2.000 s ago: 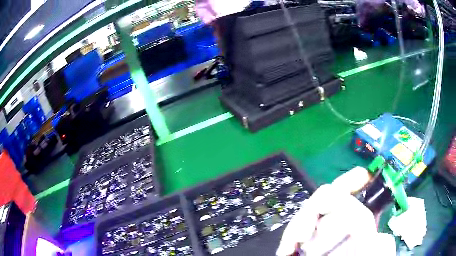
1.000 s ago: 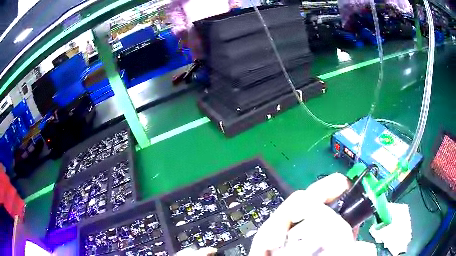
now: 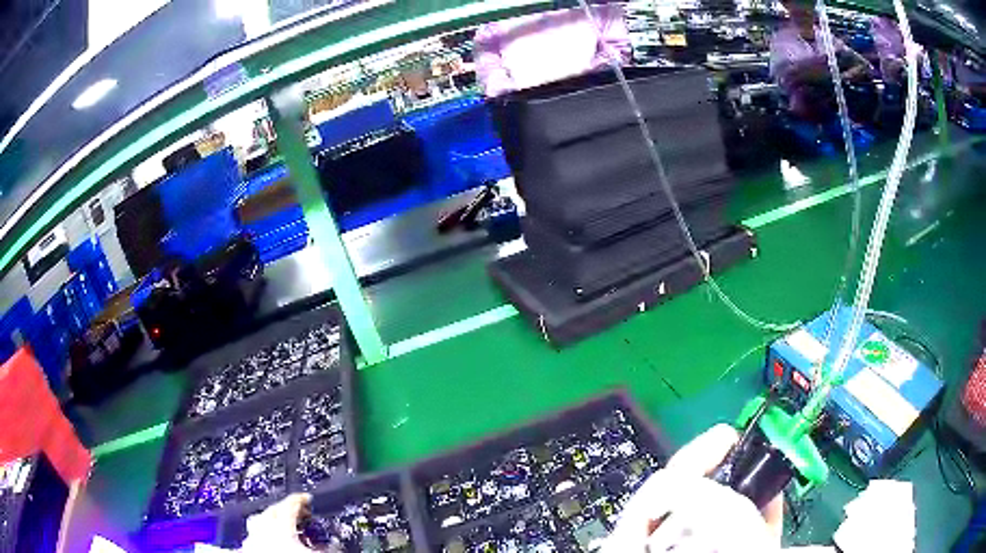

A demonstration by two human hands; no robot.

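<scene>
My right hand [image 3: 703, 499], pale and overexposed, is closed around the black and green air gun [image 3: 773, 459] at the lower right. A clear hose [image 3: 881, 216] rises from the gun. My left hand [image 3: 279, 527] is at the bottom edge, partly cut off, its fingertips at the boards in the left part of the near foam tray; whether it grips one cannot be told. The near black foam tray [image 3: 411, 502] holds rows of small circuit boards [image 3: 487, 486]. A second tray [image 3: 348, 400] filled with boards lies to the left.
A blue control box [image 3: 865, 394] stands right, with a white crumpled wipe [image 3: 878, 516] nearer me. Stacked black foam trays [image 3: 622, 162] rise beyond the green mat. A green post [image 3: 335, 254] stands left of centre. A red-orange panel [image 3: 38, 416] is at the left edge. People are beyond.
My left hand has come into fuller view over the near tray's left part. My right hand still holds the gun, now tilted differently. The whole view has shifted.
</scene>
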